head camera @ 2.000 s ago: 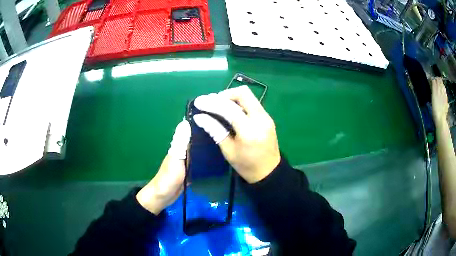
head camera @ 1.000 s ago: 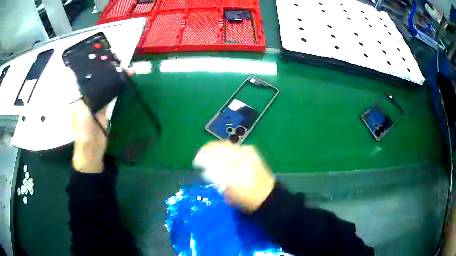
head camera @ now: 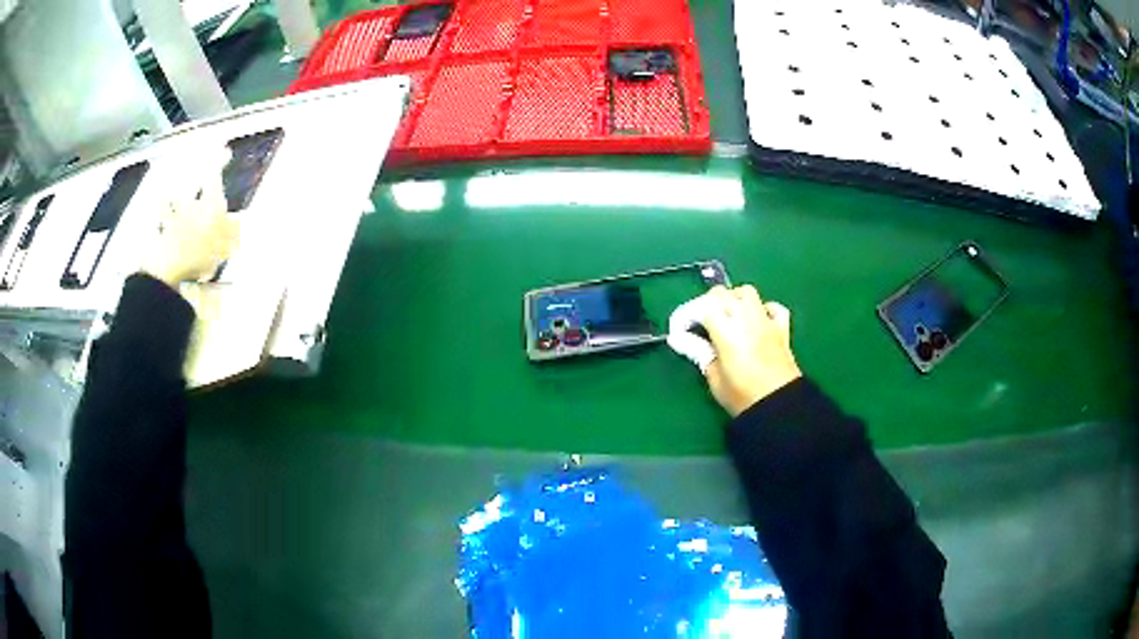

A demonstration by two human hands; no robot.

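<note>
A phone housing (head camera: pixel 587 315) lies on the green belt, its camera rings at the left end. My right hand (head camera: pixel 739 343), with white finger cots, has its fingertips at the housing's right end, gripping its edge. My left hand (head camera: pixel 194 237) is over the white fixture plate (head camera: pixel 312 212), its fingers at a dark phone (head camera: pixel 252 169) in a slot; whether they grip it cannot be told. More dark shapes lie in the plate's slots to the left. A second phone housing (head camera: pixel 943 306) lies on the belt at right.
A crinkled blue film pile (head camera: pixel 587 562) lies at the near edge. A red tray (head camera: pixel 537 94) with a few dark parts stands at the back. A white-topped stack (head camera: pixel 918 106) with black holes stands at the back right. A metal frame (head camera: pixel 75 75) is at far left.
The black phone that my left hand carried is now at the fixture plate. My right hand has moved from above the blue film to the middle housing, which has turned nearly sideways.
</note>
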